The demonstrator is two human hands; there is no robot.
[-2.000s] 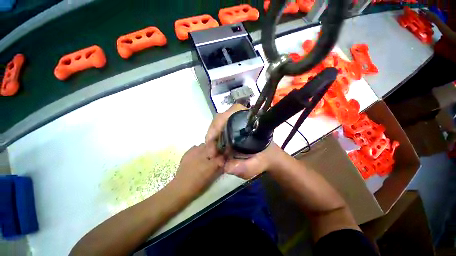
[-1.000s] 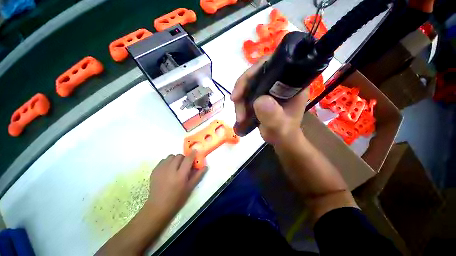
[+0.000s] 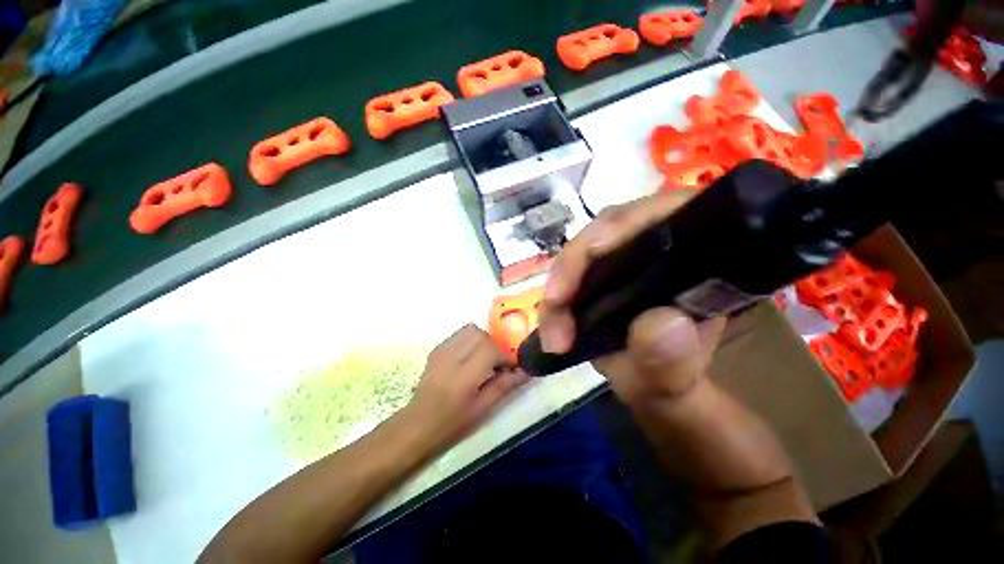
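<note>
An orange housing (image 3: 513, 316) lies on the white bench in front of the screw feeder (image 3: 517, 176). My left hand (image 3: 468, 386) has its fingers at the housing's near left end and holds it on the bench. My right hand (image 3: 639, 308) is closed around the black electric screwdriver (image 3: 688, 259), which is tilted with its lower end over the near side of the housing. The screwdriver and my right fingers hide much of the housing. The bit tip and any screw cannot be seen.
Orange housings (image 3: 299, 151) sit spaced along the green conveyor (image 3: 363, 61). A heap of housings (image 3: 738, 138) lies beyond the feeder. An open carton (image 3: 936, 364) of orange parts stands at right. A blue bin (image 3: 90, 461) sits at far left. Dark specks dot a yellowish bench patch (image 3: 347, 402).
The view has shifted. Since one second ago, the screwdriver has come from beside the housing to over it and tilted flatter. My left hand stays at the housing.
</note>
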